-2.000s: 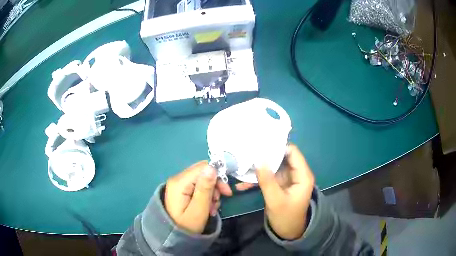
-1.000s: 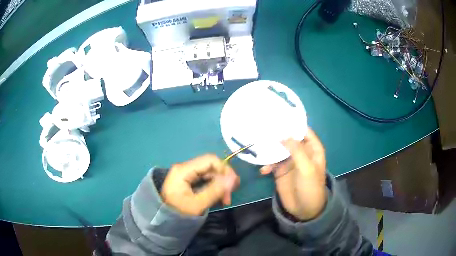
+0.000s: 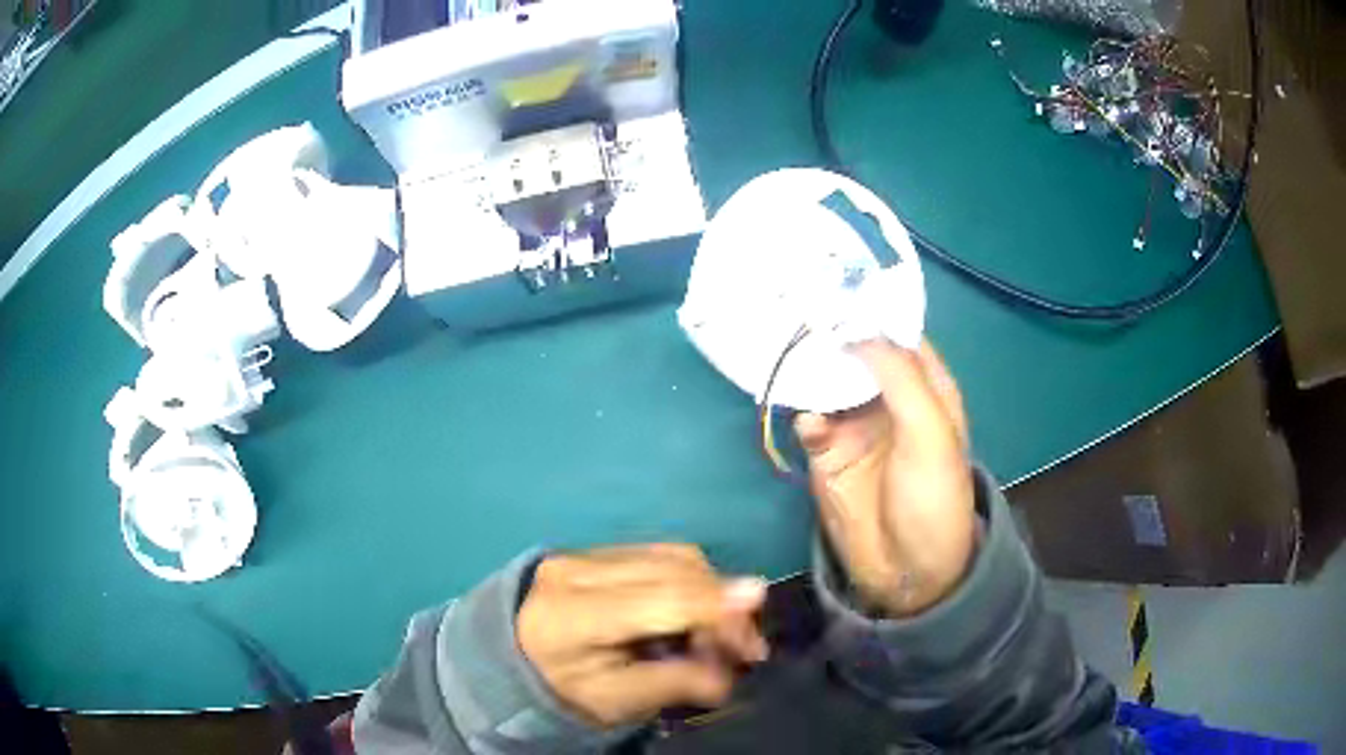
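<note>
The white plastic housing (image 3: 768, 273) is held tilted above the green bench, with a dark slot near its upper right rim. Thin dark and yellow lead wires (image 3: 769, 428) hang from its lower edge. My right hand (image 3: 898, 479) is shut on the housing's lower right side, thumb on top. My left hand (image 3: 642, 627) is blurred and apart from the housing, low at the bench's front edge, with fingers curled. Whether it holds anything cannot be told. A motor inside the housing cannot be made out.
The screw feeder (image 3: 443, 207) stands behind, left of the housing. Stacked white housings (image 3: 192, 509) lie at left. A thick black cable (image 3: 1019, 300) loops at right around a motor pile with wires (image 3: 1137, 111). A cardboard box (image 3: 1181, 509) is beyond the bench edge.
The housing has turned over and moved up and right with my right hand. My left hand has moved away from it, down towards the bench edge. The view has shifted slightly.
</note>
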